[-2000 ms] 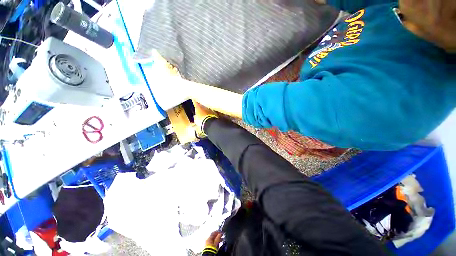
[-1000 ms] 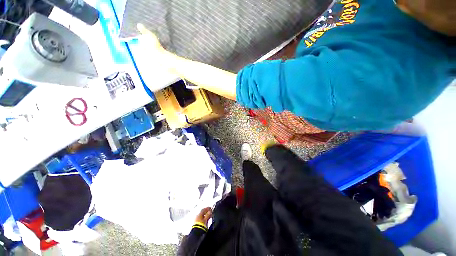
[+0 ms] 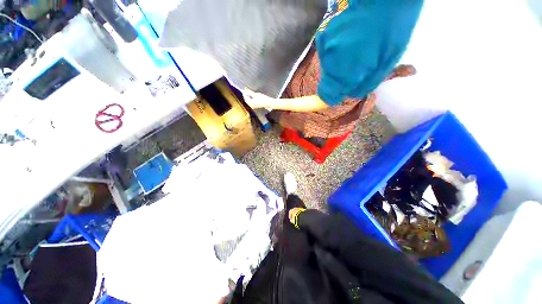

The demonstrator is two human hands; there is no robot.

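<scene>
A large limp pile of white fabric pieces (image 3: pixel 172 237) lies just in front of me, to the left of my body. My right hand (image 3: pixel 295 216) is small in view beside the pile's right edge, below a yellow-striped cuff; its fingers are unclear and I see nothing in it. My left hand (image 3: pixel 225 297) barely shows at the bottom edge against the pile, mostly hidden by my dark sleeve. I cannot tell whether it touches the fabric.
Sewing machine (image 3: pixel 71 74) and red-handled scissors (image 3: pixel 109 117) are on the white table (image 3: pixel 35 172). A cardboard box (image 3: pixel 229 130) stands under its end. A co-worker in teal (image 3: pixel 368 47) handles a grey pinstriped panel (image 3: pixel 243 38) near a red stool (image 3: pixel 321 150). A blue scrap bin (image 3: pixel 475 148) stands right.
My right hand has come back from the cardboard box towards my body. The co-worker's arm has moved down off the table to the panel's lower edge. My view has shifted.
</scene>
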